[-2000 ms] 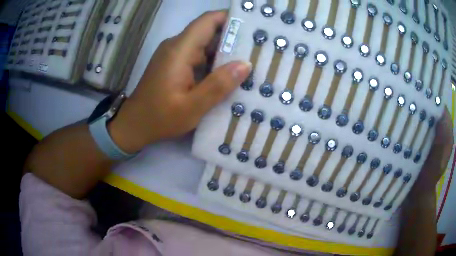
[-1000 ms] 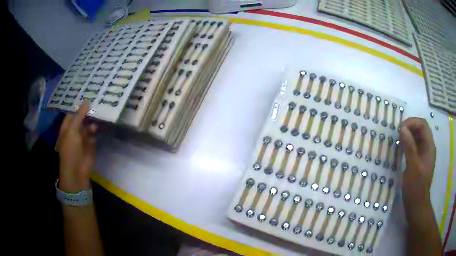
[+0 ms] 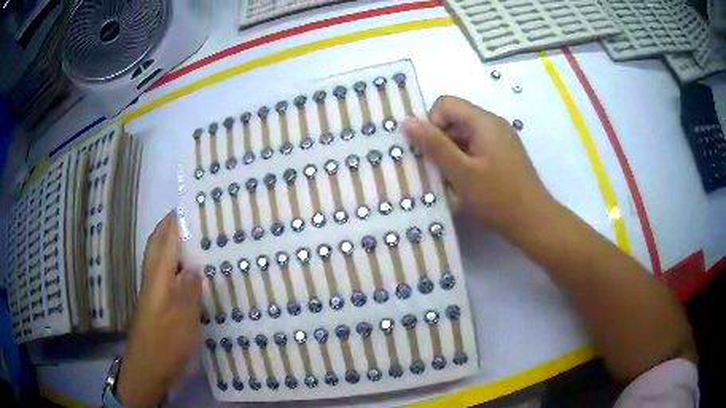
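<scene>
A white foam tray (image 3: 318, 243) with rows of shiny round metal parts joined by tan strips is in front of me, its small white label at the left edge. My left hand (image 3: 165, 307) is at the tray's left edge, fingers against it. My right hand (image 3: 478, 155) grips the tray's upper right edge, thumb on top near the metal parts. The tray's underside and the fingers beneath it are hidden.
Stacked trays (image 3: 76, 231) lean at the left. A white fan (image 3: 111, 30) is at the upper left. Pale slotted boards (image 3: 529, 24) lie at the far right. Loose metal parts (image 3: 517, 89) lie beside my right hand. A black keypad device (image 3: 705, 135) is at the right edge.
My left hand has left the stacked trays and come to the tray's left edge. My right hand has moved to its upper right edge. The view has shifted and the tray appears nearer and turned.
</scene>
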